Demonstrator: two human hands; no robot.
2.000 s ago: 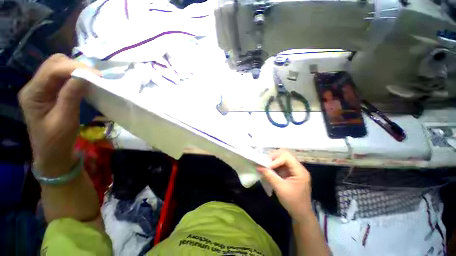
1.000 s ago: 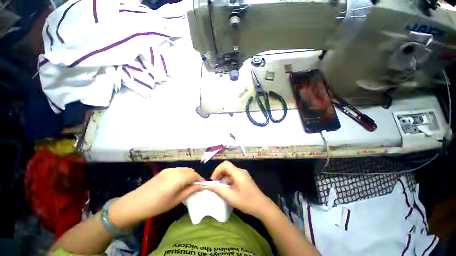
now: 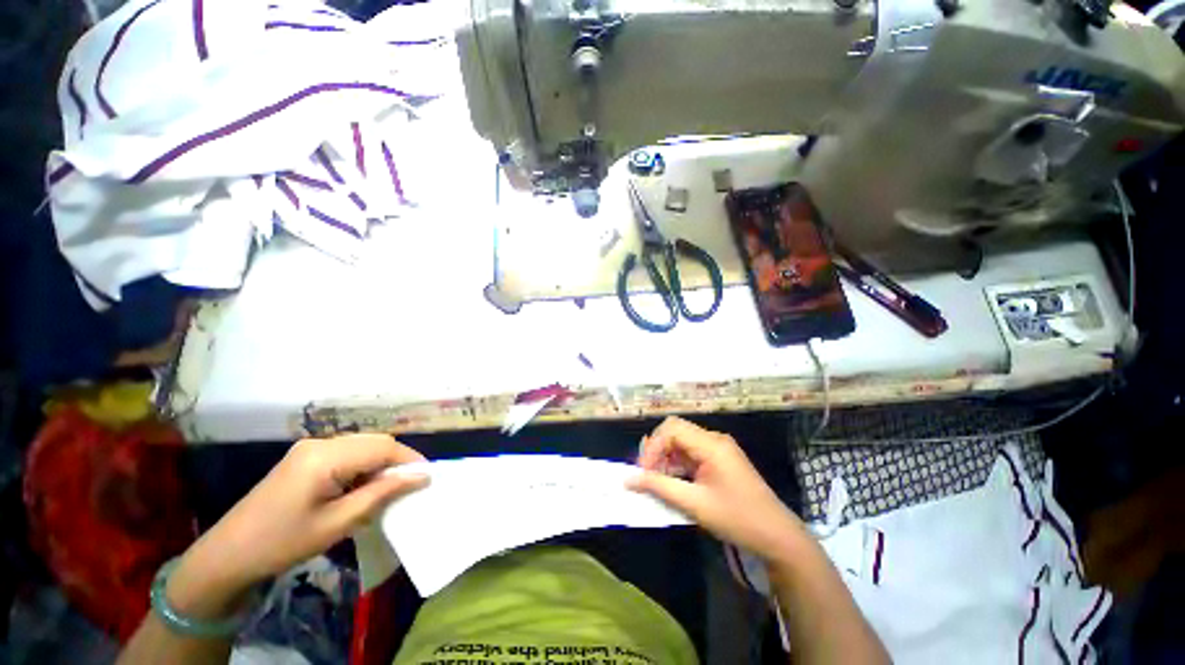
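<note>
A white garment piece [image 3: 520,511] is stretched between both hands over the lap, just off the table's front edge; no stripe shows clearly on it. My left hand [image 3: 341,487] pinches its left end between thumb and fingers, and a flap hangs below. My right hand [image 3: 706,478] pinches its right end. Scissors [image 3: 671,283] with dark green loop handles lie on the machine bed, blades toward the machine. Small maroon and white offcuts [image 3: 538,401] lie at the table's front edge.
A sewing machine [image 3: 728,72] stands at the back. A lit phone [image 3: 790,260] with a cable and a slim red-and-black tool [image 3: 894,292] lie right of the scissors. White striped cloth [image 3: 195,156] is heaped at left, another pile [image 3: 949,572] low at right. A red bag [image 3: 104,520] is lower left.
The piece was stretched diagonally over the table, then held small and folded with hands together. Now the hands are apart and it is spread over the lap. The view has shifted.
</note>
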